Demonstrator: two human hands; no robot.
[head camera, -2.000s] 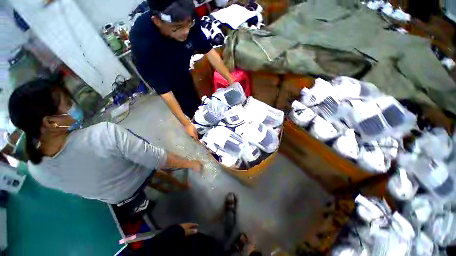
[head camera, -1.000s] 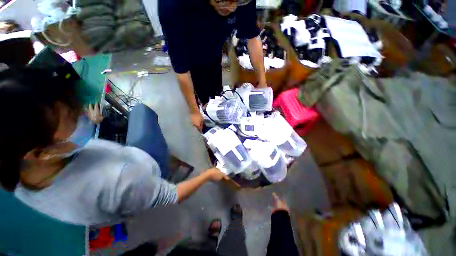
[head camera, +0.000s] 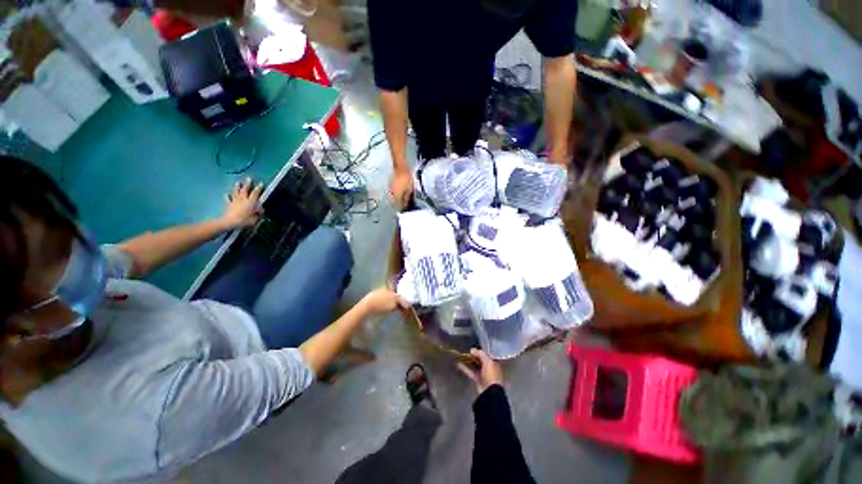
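Note:
A brown bulk carton (head camera: 416, 321) heaped with bagged devices (head camera: 496, 284) is in the middle of the view. The devices are white, with striped or dark faces, in clear plastic, some with black cable. My right hand (head camera: 484, 369), in a black sleeve, is at the carton's near rim, its fingers on the edge. My left hand is not in view. A person in dark clothes has both hands at the carton's far sides. A seated person in a grey top has one hand at its near left corner.
A green-matted table (head camera: 123, 180) at the left bears a black boxy item (head camera: 210, 74) and white boxes (head camera: 71, 85). A pink stool (head camera: 629, 402) stands at the lower right, near green cloth (head camera: 766, 416). Open cartons (head camera: 723, 312) of black and white items stand at the right. Cables trail behind the carton.
The view has turned right, then left and forward, showing more table. My right hand has moved up from the floor area to the carton's near rim. The seated person's hand now touches the carton.

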